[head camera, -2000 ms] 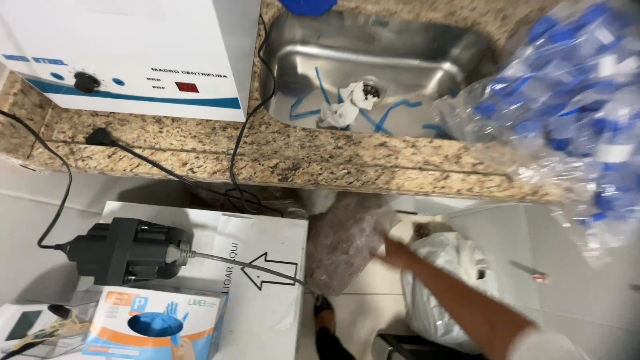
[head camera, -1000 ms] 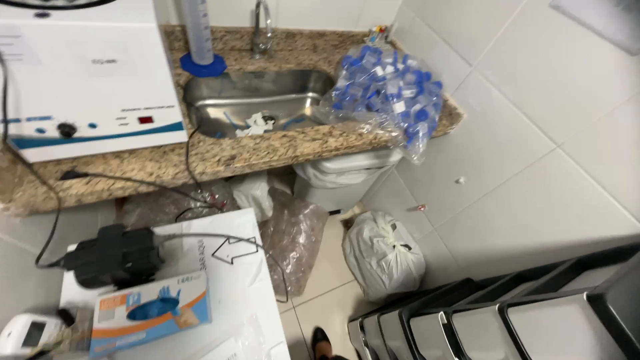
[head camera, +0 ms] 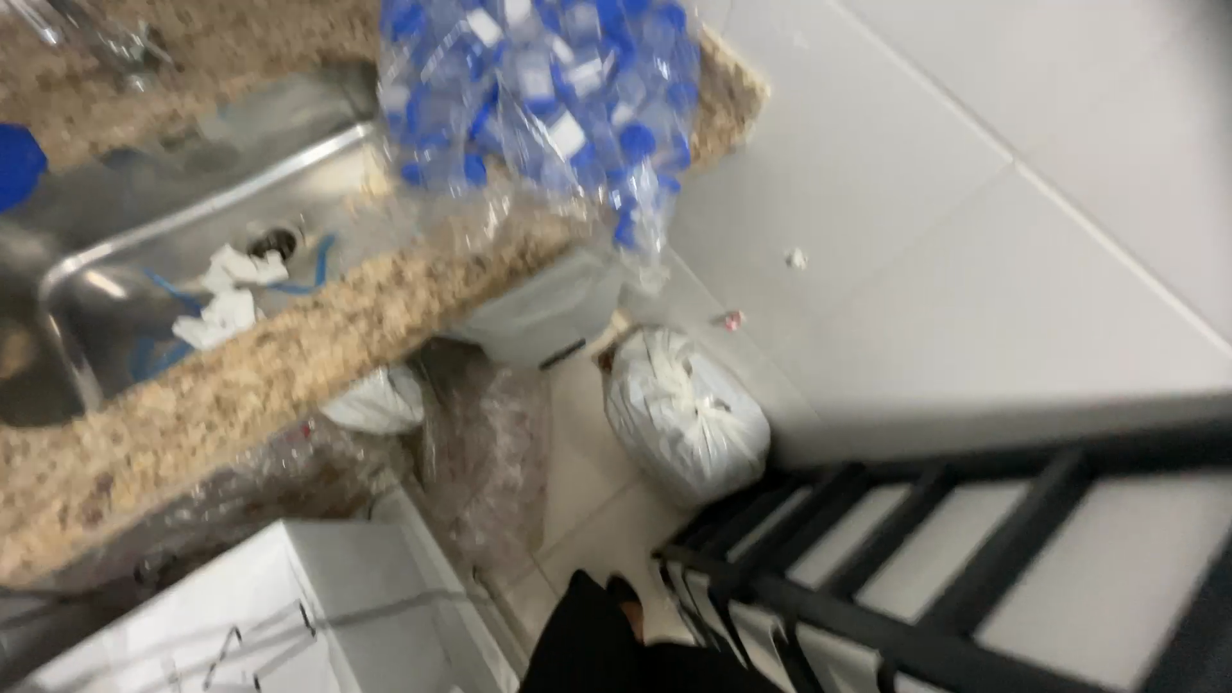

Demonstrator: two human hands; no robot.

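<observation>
Neither my left hand nor my right hand shows at this moment. A clear plastic bag of blue-capped plastic bottles lies on the granite countertop, partly hanging over its front edge. Left of it, the stainless steel sink holds crumpled white paper and blue strips near the drain. A tied white plastic bag rests on the tiled floor by the wall. Clear plastic wrap stands below the counter, beside a grey bin.
A black rack with light panels runs along the lower right. At the lower left is a white box with a cable across it. My legs in black trousers are at the bottom centre, above the floor tiles.
Two seconds ago a hand was at the clear plastic wrap under the counter; it has left the view. The view has turned and shifted right, and the centrifuge and glove box are out of sight.
</observation>
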